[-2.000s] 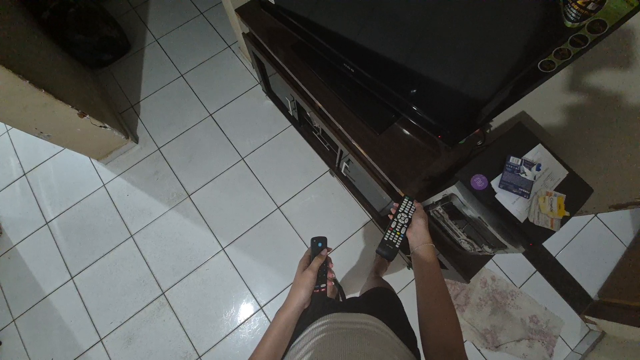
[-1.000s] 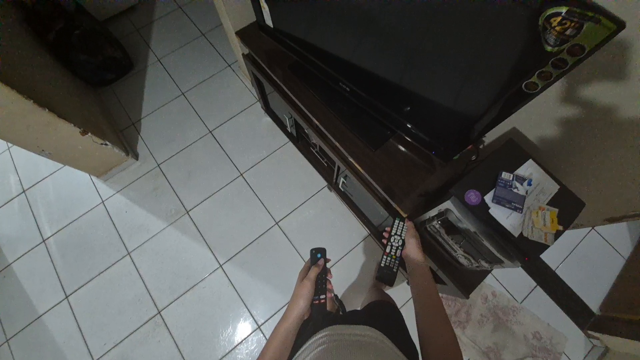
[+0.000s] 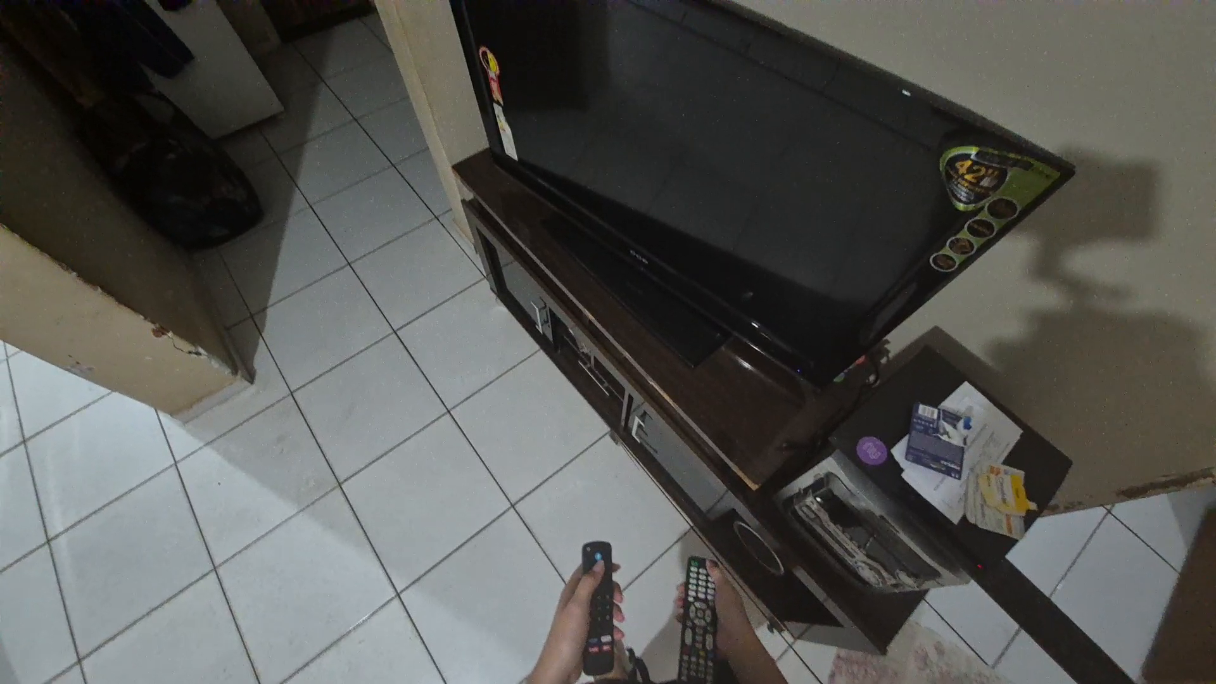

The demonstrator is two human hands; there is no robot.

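Note:
Near the bottom edge of the view, my left hand [image 3: 573, 617] holds a slim black remote control [image 3: 598, 608], its thumb on the upper part of the remote. To its right, my right hand [image 3: 730, 613] grips a longer black remote control with many light buttons [image 3: 698, 622]. The two remotes are apart, both roughly upright in the view. Beyond them a flat-screen television [image 3: 722, 180] with a dark screen stands on a dark wooden TV stand [image 3: 750, 418].
Right of the stand, a dark small table [image 3: 936, 375] bears papers [image 3: 993, 427], a dark blue card or packet [image 3: 936, 442] and a purple round item [image 3: 871, 450]. A grey case [image 3: 912, 560] stands beside it. A wall corner [image 3: 123, 342] juts in from the left; a dark bag [image 3: 190, 180] lies behind it.
The view has tilted up, showing more of the television. Both hands still hold their remotes; the right-hand remote now stands more upright in view and nearer the left one.

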